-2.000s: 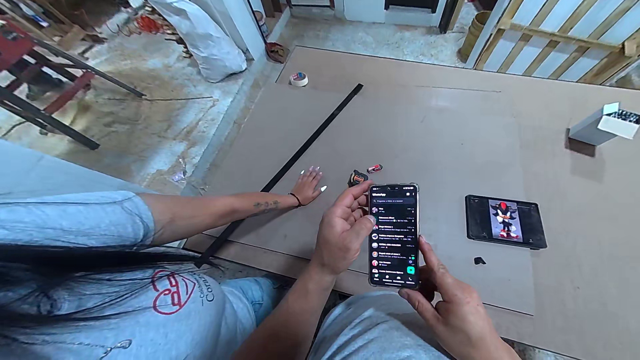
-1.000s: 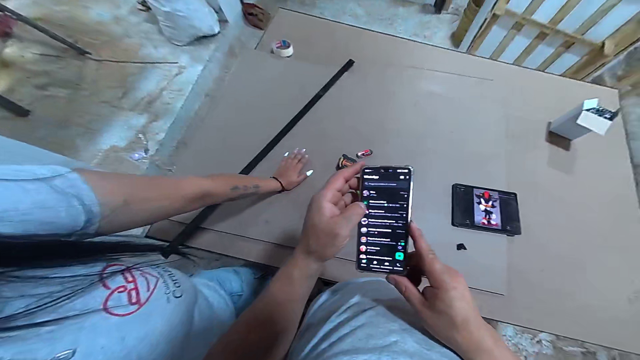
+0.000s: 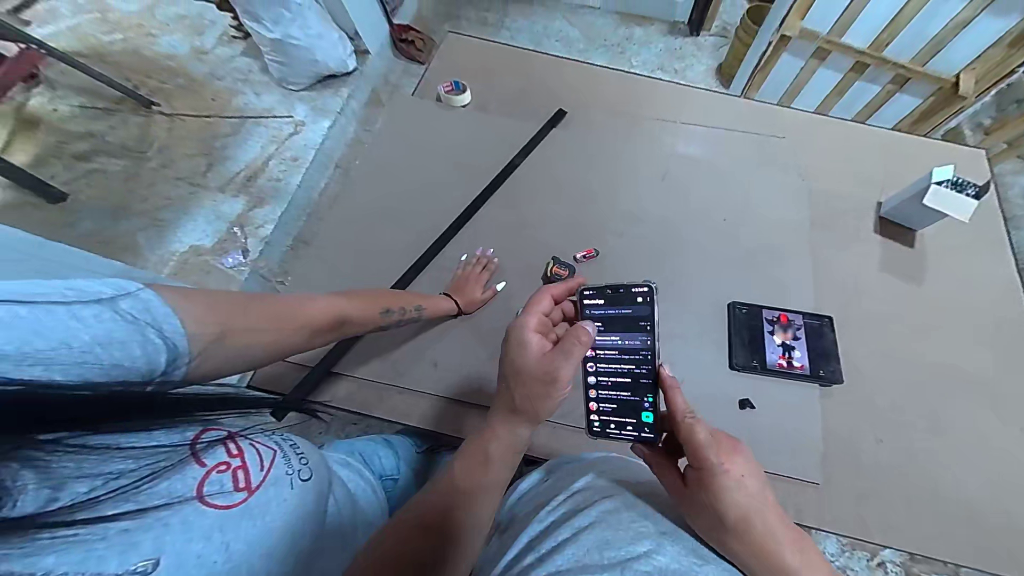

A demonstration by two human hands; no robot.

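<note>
Near the middle of the head view, a smartphone (image 3: pixel 619 364) with a lit screen showing a dark list is held upright over the board's near edge. My left hand (image 3: pixel 544 352) grips its left side, the thumb over the screen. My right hand (image 3: pixel 708 472) holds its lower right side. Just beyond the phone lie a tape measure (image 3: pixel 558 270) and a small red object (image 3: pixel 586 255). A tablet (image 3: pixel 785 343) showing a cartoon figure lies to the right, with a small black piece (image 3: pixel 746 404) below it. A long black strip (image 3: pixel 480 200) runs diagonally across the board.
At left a person's hand (image 3: pixel 474 282) rests flat on the large brown board (image 3: pixel 688 200), the forearm across the strip. A roll of tape (image 3: pixel 454 94) sits at the far left corner. An opened white box (image 3: pixel 928 200) stands at right. Slatted wood (image 3: pixel 868 60) is beyond the far edge.
The view has shifted somewhat. Both my hands still hold the phone, and the other person's hand stays on the board.
</note>
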